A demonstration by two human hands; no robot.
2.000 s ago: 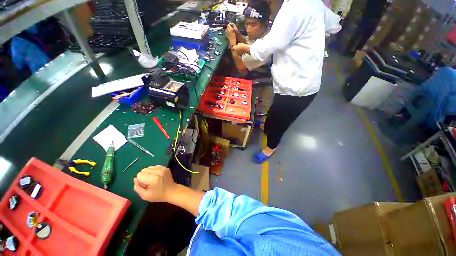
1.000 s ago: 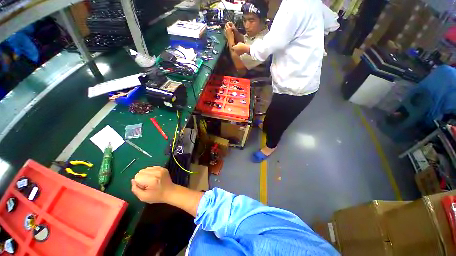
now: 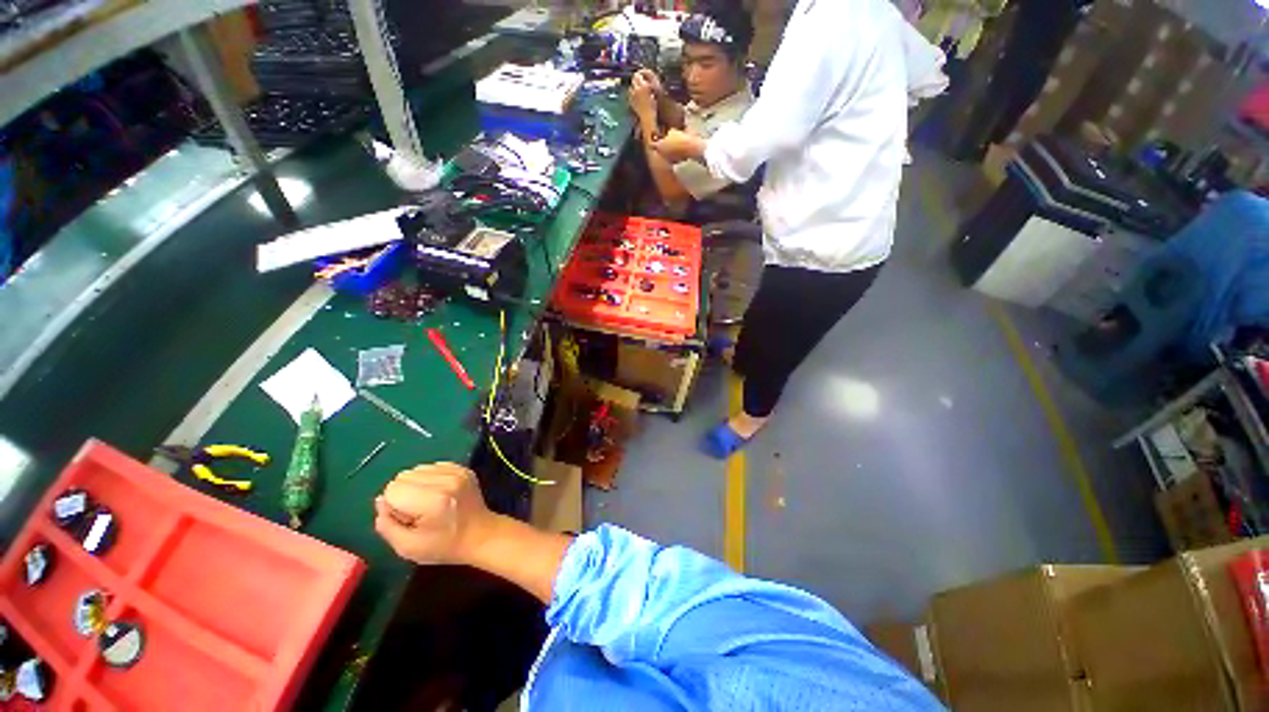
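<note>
My right hand [image 3: 429, 515], bare with a blue sleeve, is closed in a fist at the bench's front edge; nothing shows in it, and the inside of the fist is hidden. My left hand is not in view. A red compartment tray [image 3: 230, 573] lies at the lower left, with small round black units [image 3: 121, 643] in its left pockets, some with pale faces. Between tray and hand are a green-handled screwdriver [image 3: 302, 470], yellow-handled pliers [image 3: 223, 466] and a short thin metal rod [image 3: 368, 458].
Further back lie white paper [image 3: 306, 384], a small clear bag [image 3: 379, 366], tweezers or a probe [image 3: 394, 412], a red stick [image 3: 451, 358] and a black box [image 3: 466, 253]. A yellow cable [image 3: 504, 452] hangs at the edge. Another red tray [image 3: 633, 317] stands beyond, near two people.
The view shifts slightly and returns. My fist keeps its shape and place at the bench edge. The seated person's head is raised a little more.
</note>
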